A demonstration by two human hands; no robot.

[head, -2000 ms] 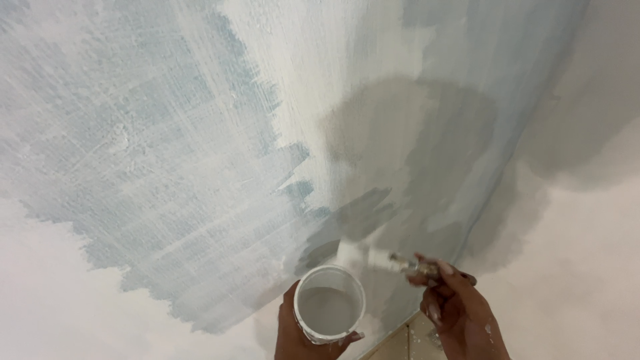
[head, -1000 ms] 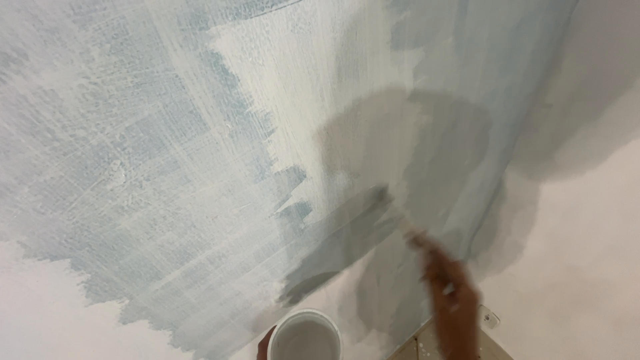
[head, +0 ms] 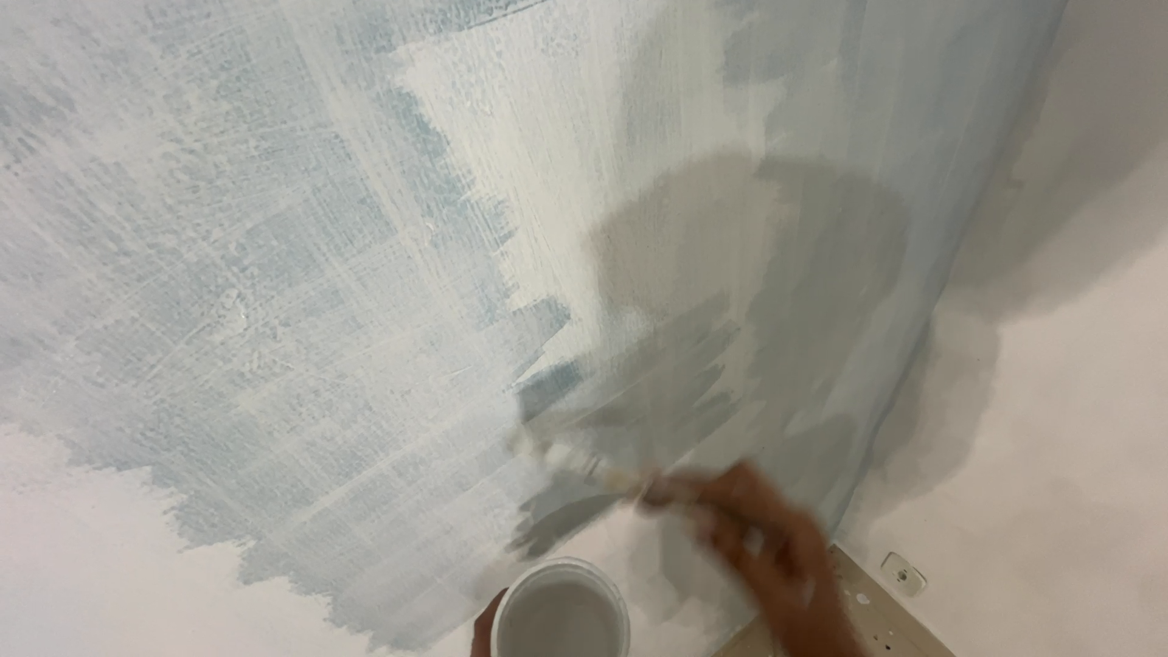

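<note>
My right hand (head: 762, 538) grips the handle of a paintbrush (head: 584, 465), its pale bristles pointing left against the wall. Hand and brush are blurred. At the bottom, my left hand (head: 485, 625) holds a white plastic tub (head: 561, 607) of light paint from its left side; only part of that hand shows. The tub stands just below and left of the right hand, apart from the brush. The wall (head: 301, 274) carries pale blue and whitish paint in streaky strokes, with darker blue-grey patches near the brush.
A wall corner (head: 931, 310) runs down the right side. On the adjoining pinkish wall sits a socket (head: 903, 574). Beige flooring (head: 876, 611) with white spots shows at the lower right. Shadows fall across both walls.
The brush was above the tub two seconds ago, then up on the wall. From there it has moved down and left along the wall with my right hand.
</note>
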